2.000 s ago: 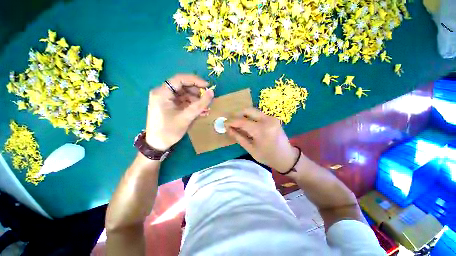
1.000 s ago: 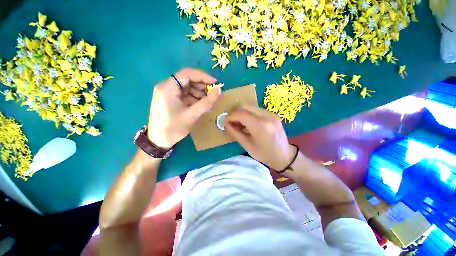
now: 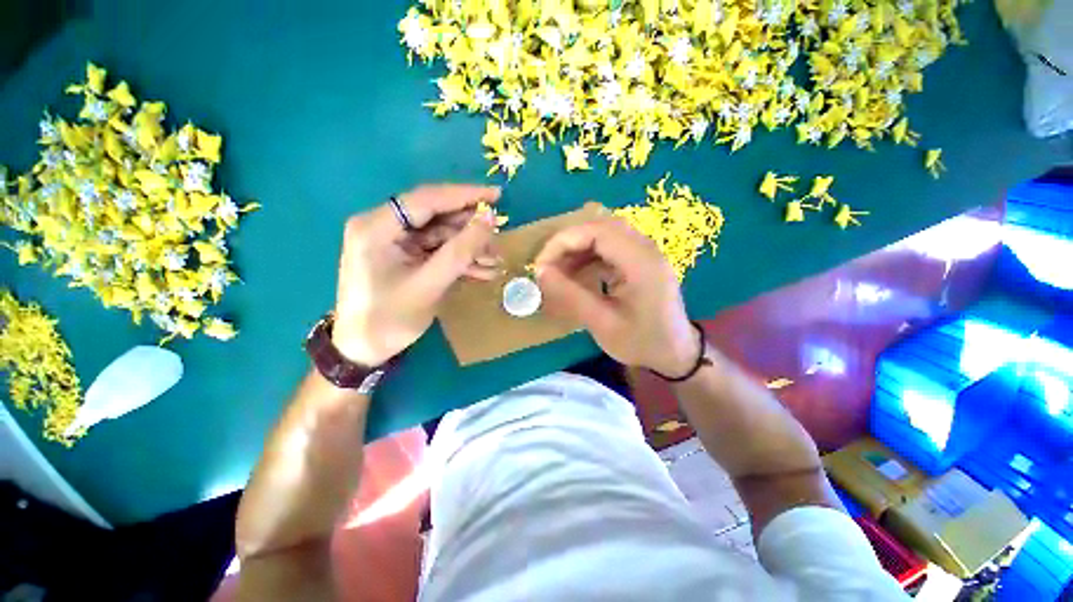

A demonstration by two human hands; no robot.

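My left hand (image 3: 406, 268), with a ring and a watch, pinches a small yellow-and-white body piece (image 3: 490, 216) between thumb and fingertips. My right hand (image 3: 618, 288) is just above the cardboard, thumb and forefinger pinched around a tiny yellow insert (image 3: 530, 269), mostly hidden. The round white glue spot (image 3: 521, 298) lies on the tan cardboard (image 3: 488, 335), just below the right fingertips. The pile of small yellow inserts (image 3: 688, 223) is behind and right of my right hand, partly covered by it.
A large heap of body pieces (image 3: 624, 71) lies at the top; a smaller heap (image 3: 130, 212) is at left. A white bottle (image 3: 132, 382) lies beside fine yellow parts (image 3: 35, 353). Stray pieces (image 3: 812, 198) lie right. Blue crates (image 3: 941, 394) and a cardboard box (image 3: 959, 512) stand lower right.
My right hand has risen slightly off the glue spot, uncovering it, and now pinches a tiny yellow bit above it. My left hand still holds the body piece.
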